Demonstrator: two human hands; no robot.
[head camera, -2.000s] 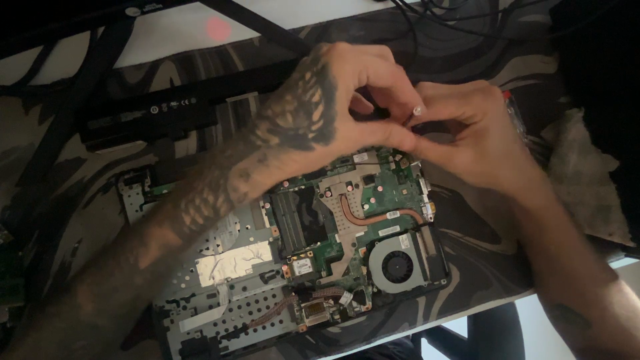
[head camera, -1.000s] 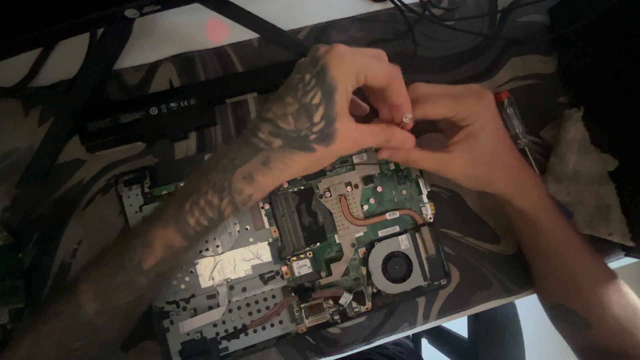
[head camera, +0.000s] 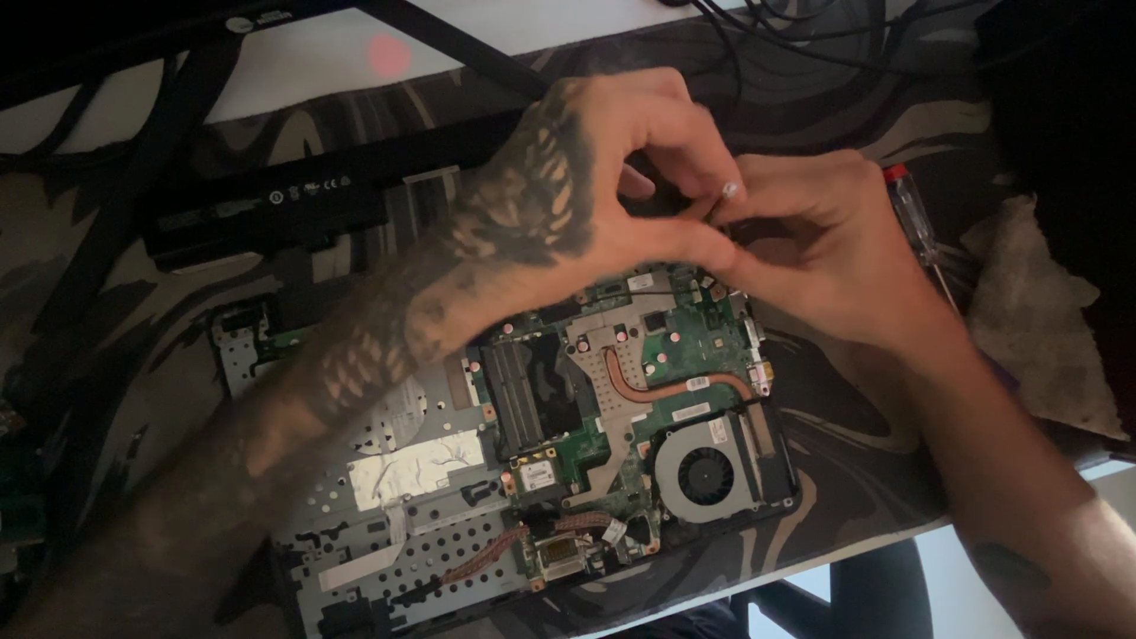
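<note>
My left hand (head camera: 621, 177) and my right hand (head camera: 816, 240) meet above the top edge of an opened laptop base. Between the fingertips of both hands is a small cable with a whitish connector (head camera: 729, 189); its far end is hidden by the fingers. Beneath them lies the green motherboard (head camera: 679, 342), with a copper heat pipe (head camera: 674, 389) running toward a round cooling fan (head camera: 707, 477). Memory slots (head camera: 519, 395) and a small card (head camera: 535, 475) sit left of the heat pipe. The perforated metal chassis (head camera: 444, 550) extends to the lower left.
A black laptop battery (head camera: 266, 213) lies behind the base. A screwdriver with a clear and red handle (head camera: 912, 209) and a crumpled cloth or paper (head camera: 1043, 319) are at the right. Black cables (head camera: 799, 35) cross the back, near a monitor's stand leg (head camera: 453, 44).
My fingers have shifted slightly around the small connector, and both hands stay together above the laptop base. The screwdriver at the right shows more than it did two seconds ago.
</note>
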